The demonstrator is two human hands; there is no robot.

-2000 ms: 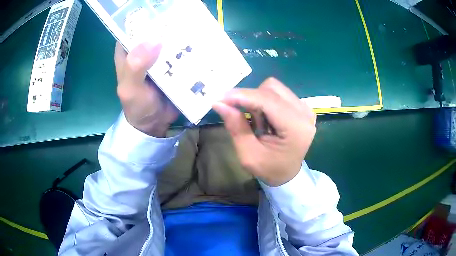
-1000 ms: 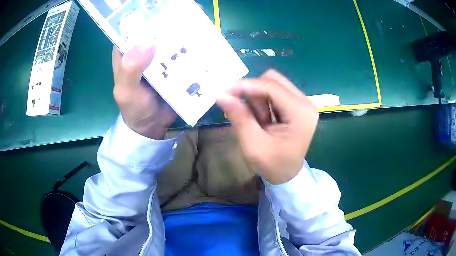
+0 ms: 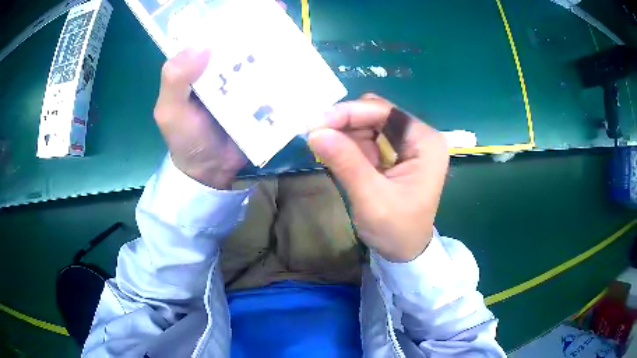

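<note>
A white retail carton with grey-blue print is held tilted above the bench, its upper end cut off by the top edge. My bare left hand grips its left side, thumb on the printed face. My bare right hand is at the carton's lower right edge, thumb and forefinger pinched at the corner. A small dark brown piece with a tan edge is held in the curled fingers of my right hand. A tiny pale piece may be between the fingertips; it is too small to tell.
Another carton lies at the bench's left. Yellow tape outlines an area with white flecks and dark smears. A white strip lies by the tape. A black fixture stands at the right edge. Dark green surface with a yellow line lies below.
My right hand has turned, so the dark piece with the tan edge now shows clearly. The carton has shifted slightly left in my left hand.
</note>
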